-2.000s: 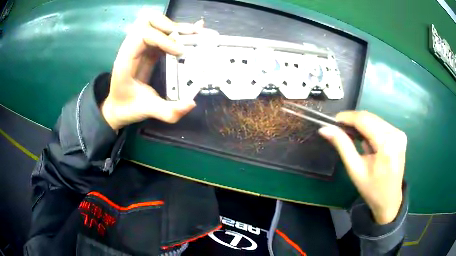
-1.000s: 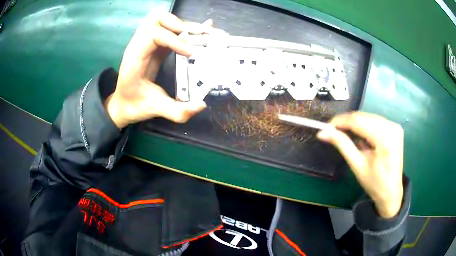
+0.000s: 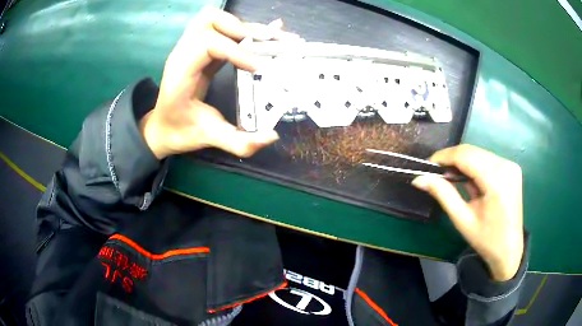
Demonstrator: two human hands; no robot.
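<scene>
My left hand [image 3: 210, 89] grips the left end of a silver-white plate assembly [image 3: 332, 89] between thumb and fingers, above the tray. The plate's scalloped edge, with small dark contact slots [image 3: 367, 112], faces me. My right hand [image 3: 482, 197] holds metal tweezers [image 3: 402, 163] like a pen. The two tips are spread apart and point left over a loose heap of copper-coloured pins [image 3: 338, 149]. Whether a pin is between the tips cannot be told. The plate covers part of the black parts tray [image 3: 389, 28].
The tray's raised rim [image 3: 471, 89] surrounds the heap. The tray lies on a glossy green bench [image 3: 536, 159], whose near edge runs in front of my dark jacket. Dark floor with a yellow line [image 3: 19, 169] shows at the left.
The plate and my left hand have shifted slightly right. The tweezer tips were close together one second ago and are now spread, still over the heap.
</scene>
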